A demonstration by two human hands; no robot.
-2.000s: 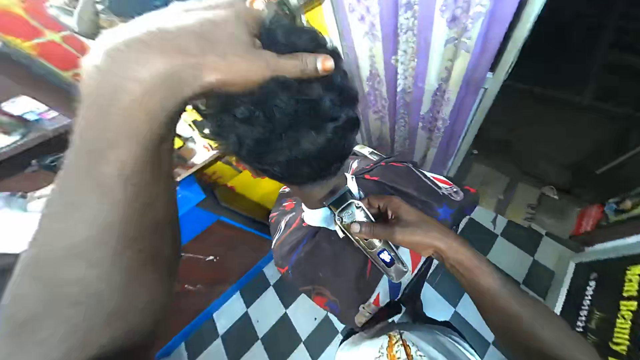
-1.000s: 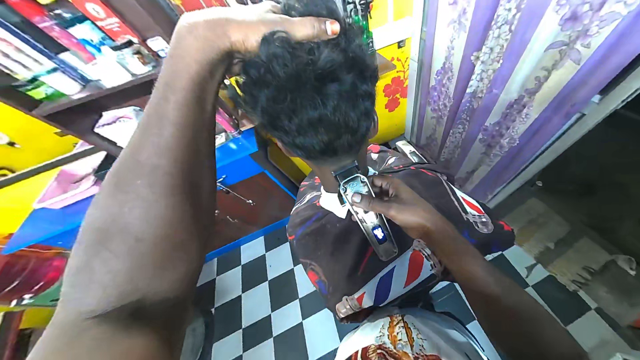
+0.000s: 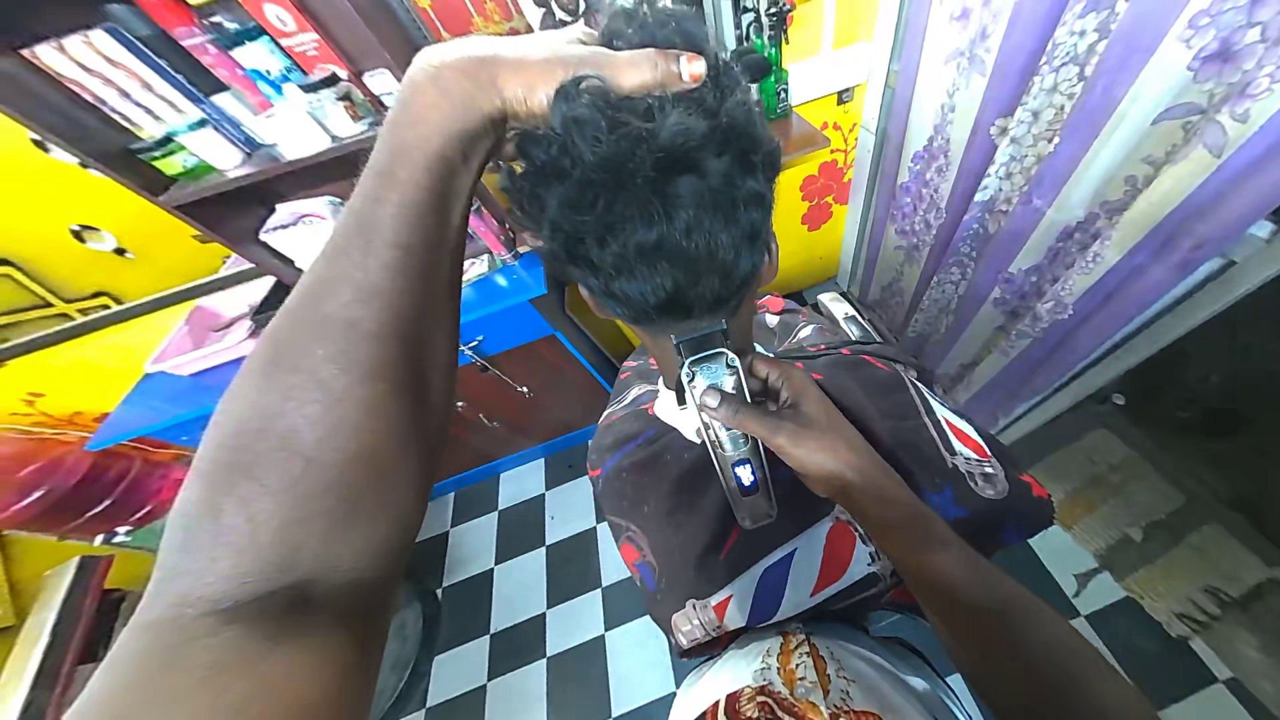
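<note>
A seated person with curly dark hair (image 3: pixel 650 190) has their back to me, wearing a dark barber cape (image 3: pixel 670 510) printed with barber poles. My left hand (image 3: pixel 560 75) rests on top of the head, the thumb lying across the curls and the other fingers largely hidden. In my right hand (image 3: pixel 785 415) is a silver hair clipper (image 3: pixel 727 440) with a lit display, my thumb on its front. A dark guard comb (image 3: pixel 700 342) at the clipper's upper end meets the nape, just below the hairline. White material (image 3: pixel 675 412) shows at the cape's neck.
Shelves (image 3: pixel 270 165) with boxes and jars stand at the upper left, above a blue-edged cabinet (image 3: pixel 520 400). A green bottle (image 3: pixel 775 75) stands beyond the head. A purple floral curtain (image 3: pixel 1040 150) hangs at the right. The floor (image 3: pixel 520 580) is black and white checkered.
The view has swung, bringing the shelves into sight. My left hand stays on the head, and my right hand keeps hold of the clipper at the nape.
</note>
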